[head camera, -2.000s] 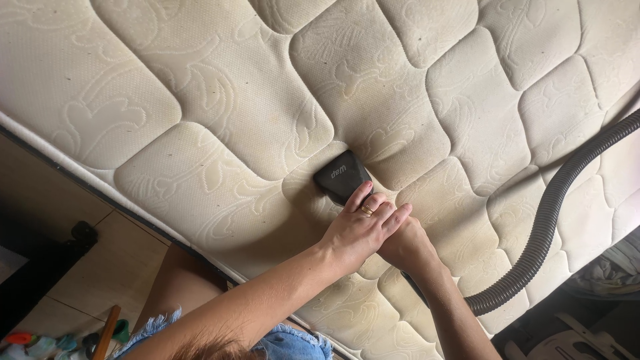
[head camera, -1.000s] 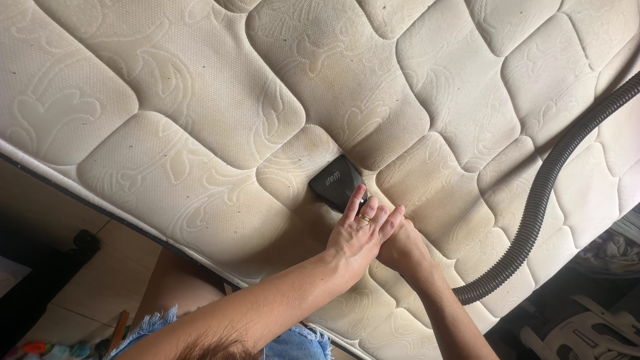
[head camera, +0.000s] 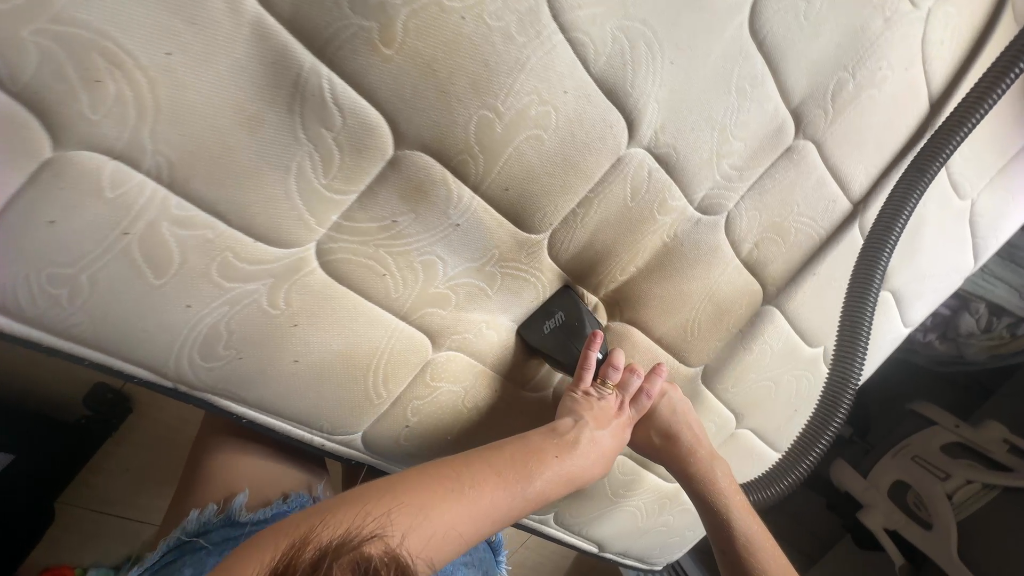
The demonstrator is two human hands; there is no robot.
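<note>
A black WAP vacuum upholstery nozzle (head camera: 558, 326) presses into the stained, quilted cream mattress (head camera: 240, 320), which dips around it. My left hand (head camera: 604, 404), with a ring on one finger, lies over the neck of the nozzle, its index finger reaching onto the black head. Just to its right, my right hand (head camera: 668, 420) is closed around the handle end of the nozzle, which the two hands mostly hide. A grey corrugated vacuum hose (head camera: 860, 320) curves across the right part of the mattress and passes behind my right forearm.
The mattress edge (head camera: 184, 392) runs diagonally in front of my legs. A white plastic chair (head camera: 928, 480) stands at the lower right, with crumpled fabric (head camera: 960, 324) above it. A dark object (head camera: 48, 456) stands on the tiled floor (head camera: 108, 480) at the lower left.
The nozzle and both hands have moved over the mattress toward its near edge, my left hand still on top. The view has shifted somewhat.
</note>
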